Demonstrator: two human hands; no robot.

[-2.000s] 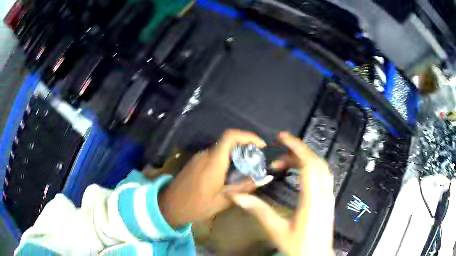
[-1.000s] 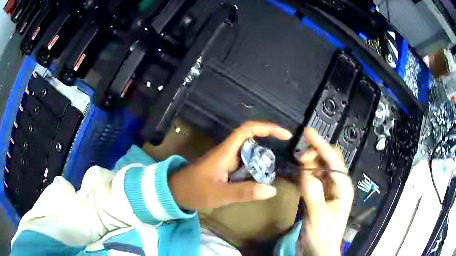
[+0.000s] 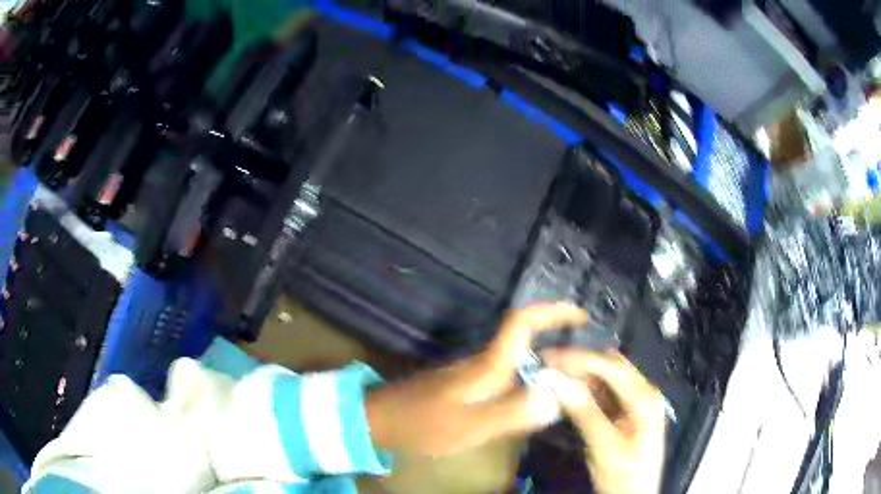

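My left hand [image 3: 473, 400], in a white and teal striped cuff, comes in from the left with its fingers closed around a silver metal part [image 3: 529, 369]. Only a small bit of the part shows between the fingers. My right hand [image 3: 613, 415] meets it from the lower right, its thumb and fingertips curled against the same spot. Fingers and blur hide whether my right hand holds anything.
Black lock panels [image 3: 565, 265] lie right of the black mat [image 3: 435, 164], beside loose silver parts [image 3: 671, 275]. A long narrow black bar [image 3: 324, 159] lies left. Handled panels [image 3: 116, 178] stand upper left, above a blue crate [image 3: 164, 314]. A white surface [image 3: 773, 405] is lower right.
The silver part, clearly visible before, is now mostly covered by fingers. My left hand has moved right and down, and both hands have closed together. The head view has shifted.
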